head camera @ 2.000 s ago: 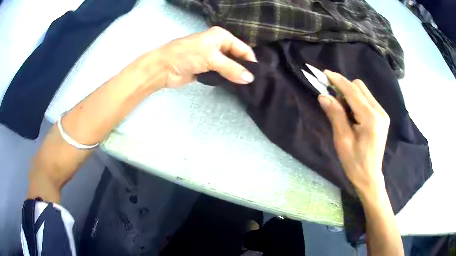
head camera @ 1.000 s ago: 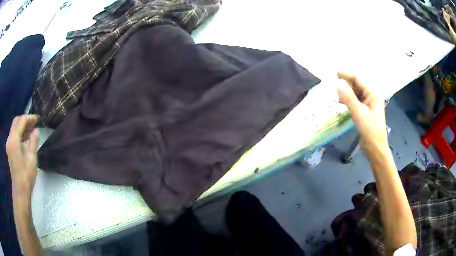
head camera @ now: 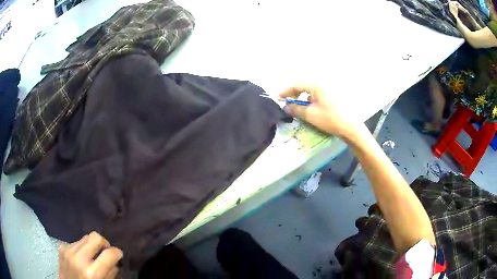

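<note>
A plaid garment (head camera: 131, 32) lies at the upper left of the table, with its dark inner shorts (head camera: 147, 131) spread over the near side. My right hand (head camera: 313, 109) is at the shorts' right corner, holding thread snips (head camera: 294, 101) with a blue handle, blades pointing left over the cloth. Its fingertips touch the corner. My left hand (head camera: 90, 257) is low at the left, fingers curled at the shorts' lower edge; it seems to pinch the cloth. The bottom frame edge cuts off my left wrist.
The pale table (head camera: 327, 43) has a worn near edge. A crumpled plaid pile (head camera: 458, 229) lies low at the right. A red stool (head camera: 467, 139) stands near another person (head camera: 482, 38) handling dark plaid cloth. Navy cloth (head camera: 7, 103) is at the far left.
The garment was turned and the shorts spread out. Since then my right hand has moved left to the shorts' corner, and my left hand has moved down and right to the lower edge.
</note>
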